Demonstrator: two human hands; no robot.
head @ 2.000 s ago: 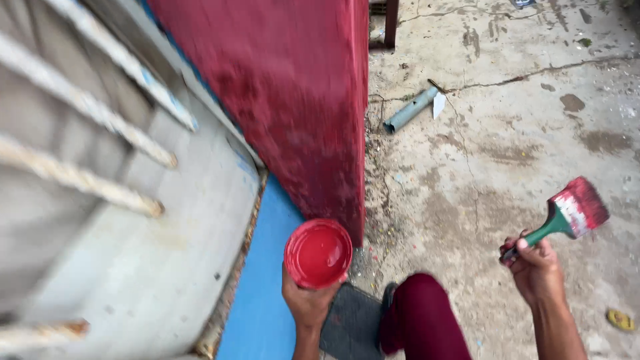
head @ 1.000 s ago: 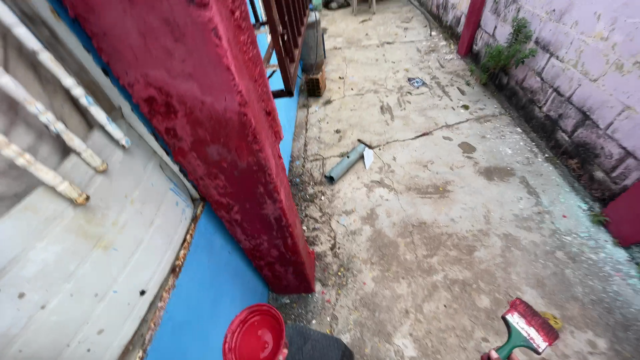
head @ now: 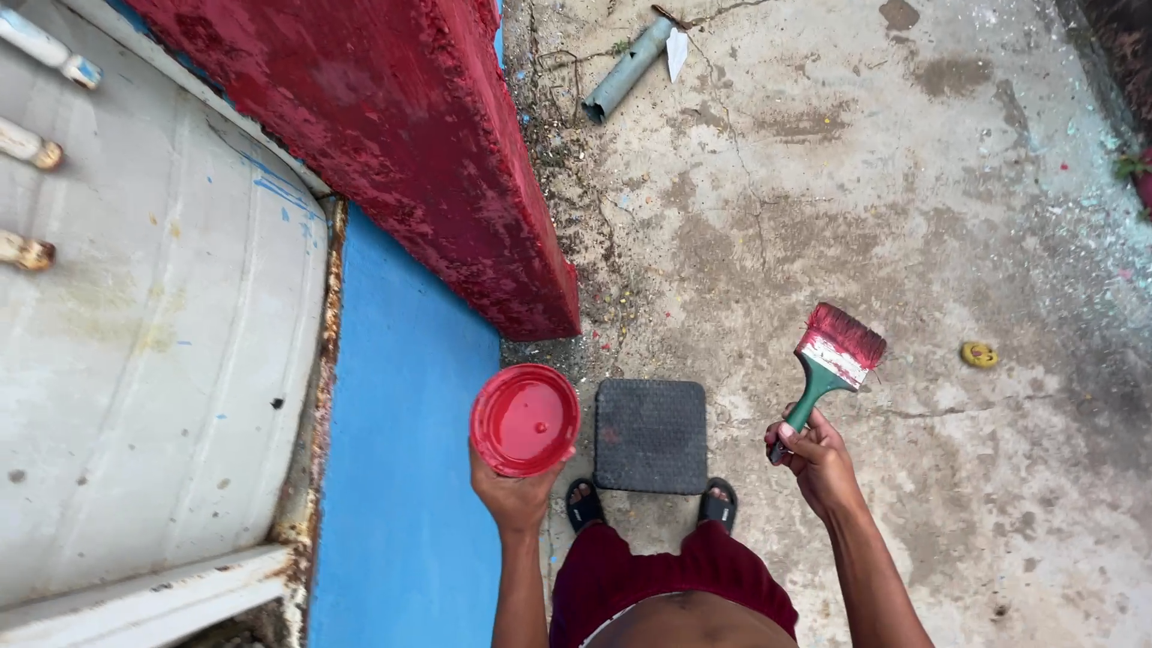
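My left hand [head: 517, 493] grips a round red tub of red paint [head: 525, 420] from below, beside the blue wall [head: 405, 432]. In my right hand [head: 814, 454] is a wide paintbrush [head: 823, 369], held by its green handle with the bristles pointing up and away. Red paint covers the bristles and part of the pale ferrule. Neither the tub nor the brush touches the red pillar [head: 423, 162], whose lower end stands just beyond the tub. The pillar's red coat looks patchy.
A dark square stool [head: 651, 436] stands just in front of my sandalled feet. Farther off, a grey pipe piece [head: 628, 70] lies on cracked concrete [head: 720, 225]. A small yellow object [head: 978, 355] lies at right. White bars [head: 31, 144] jut in at left.
The view has swung down, bringing the stool and both feet fully into sight. Both hands show more fully than one second ago, still with the tub and the brush.
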